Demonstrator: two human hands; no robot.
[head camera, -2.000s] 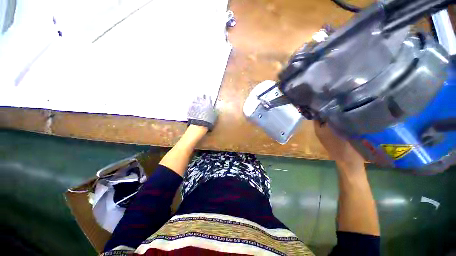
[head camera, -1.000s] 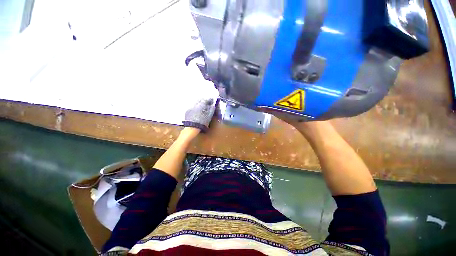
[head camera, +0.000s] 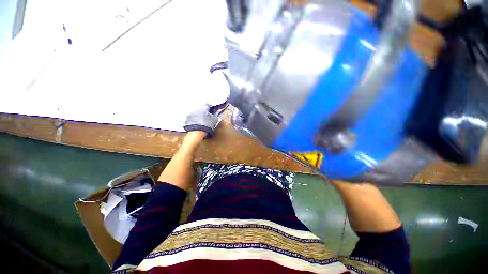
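The white-topped fabric lay (head camera: 134, 80) covers the left of the table, with thin dark lines on its paper. The cutting machine (head camera: 321, 80), a large blurred grey and blue motor, is tilted at the lay's right edge. It hides its knife and base plate. My left hand (head camera: 199, 120), in a grey glove, rests on the lay's near right corner; its fingertips are by a small pale piece (head camera: 222, 113) with a dark edge, grip unclear. My right forearm (head camera: 369, 206) is bare and runs up under the motor, which hides my right hand; the machine moves with this arm.
The brown wooden table edge (head camera: 107, 140) runs across in front of me. An open cardboard box (head camera: 92, 225) with white and dark scraps stands on the green floor at lower left. A white scrap (head camera: 467, 222) lies on the floor at right.
The motor has swung from the right to the lay's corner, then tilted and dropped towards me. The base plate has gone out of sight. My left hand has shifted slightly left.
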